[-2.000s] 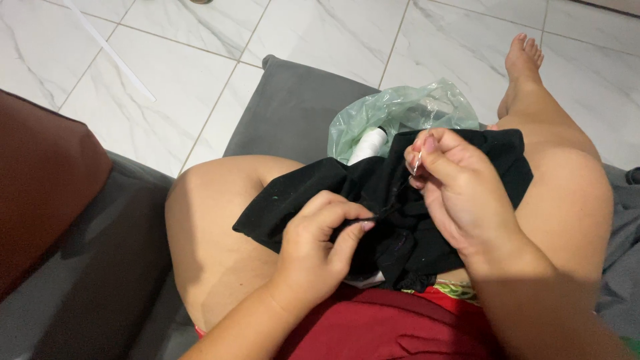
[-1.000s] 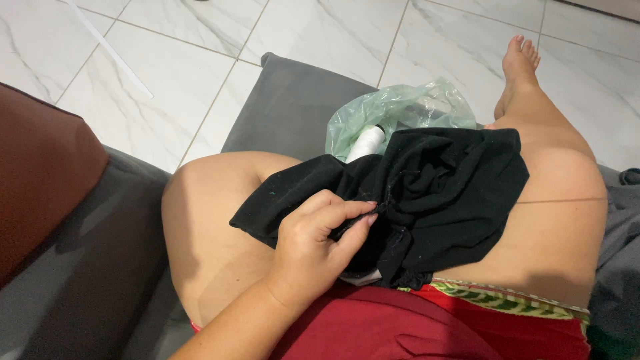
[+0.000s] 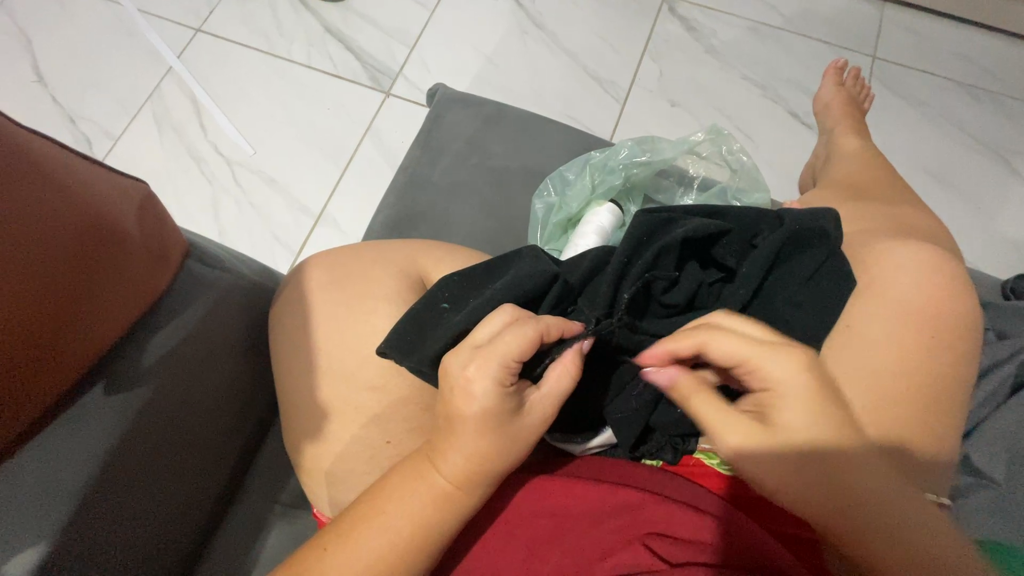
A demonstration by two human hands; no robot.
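Note:
A black cloth garment (image 3: 744, 272) lies bunched across my lap. My left hand (image 3: 512, 384) pinches a fold of it between thumb and forefinger, near the middle of the cloth. Just to the right, my right hand (image 3: 744, 384) is over the cloth with thumb and forefinger brought close together. A thin, small thing seems to be at those fingertips, too blurred to name; a needle shows in that hand in the oldest view. Beyond the cloth, a white thread spool (image 3: 594, 229) rests against a pale green plastic bag (image 3: 568, 188).
My legs are spread over a grey cushioned seat (image 3: 480, 168). A reddish-brown cushion (image 3: 80, 264) stands at the left. Marble-look floor tiles (image 3: 320, 104) lie beyond, with a long white strip (image 3: 192, 84) on them. Grey cloth (image 3: 996, 400) lies at the right.
My right hand, raised over the cloth two seconds ago, was out of view one second ago and is back, lower and close to my left hand. The left hand keeps its pinch on the cloth.

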